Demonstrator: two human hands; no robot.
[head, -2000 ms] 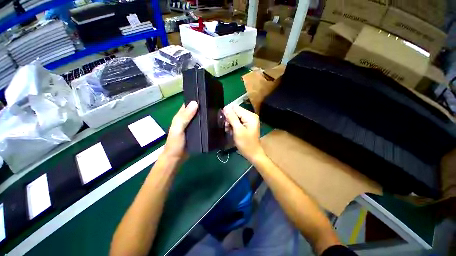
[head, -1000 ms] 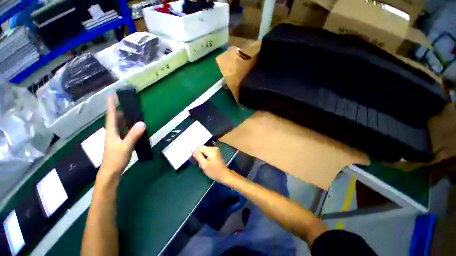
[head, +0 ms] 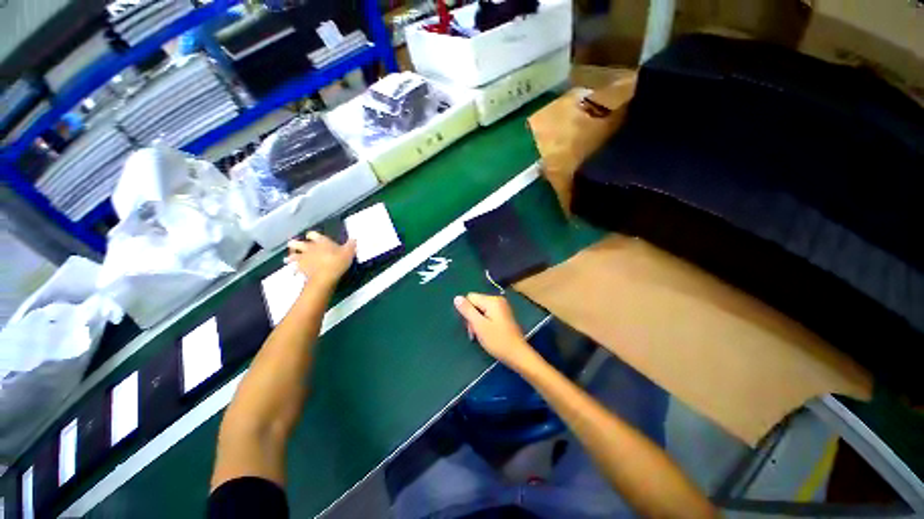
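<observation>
A row of flat black product boxes (head: pixel 243 319) with white cards or faces (head: pixel 201 354) runs along the far side of the green conveyor. My left hand (head: pixel 322 257) is at the row's upper right end, its fingers and thumb around a black box beside a white face (head: pixel 373 232). The box is partly hidden under the hand. My right hand (head: pixel 490 324) is over the near part of the belt, fingers curled, with nothing visible in it. A flat black piece with a faint mark (head: pixel 507 243) lies near the carton flap.
A large open carton with rows of black boxes (head: pixel 750 172) stands at the right, its brown flap (head: pixel 689 329) over the bench edge. White bins (head: pixel 420 132) and crumpled plastic bags (head: pixel 172 218) line the belt's far side. A blue stool (head: pixel 507 405) is below.
My left hand has carried the black item to the row and lowered it. The white-faced piece under my right hand has left its place near the flap. The row extends further right.
</observation>
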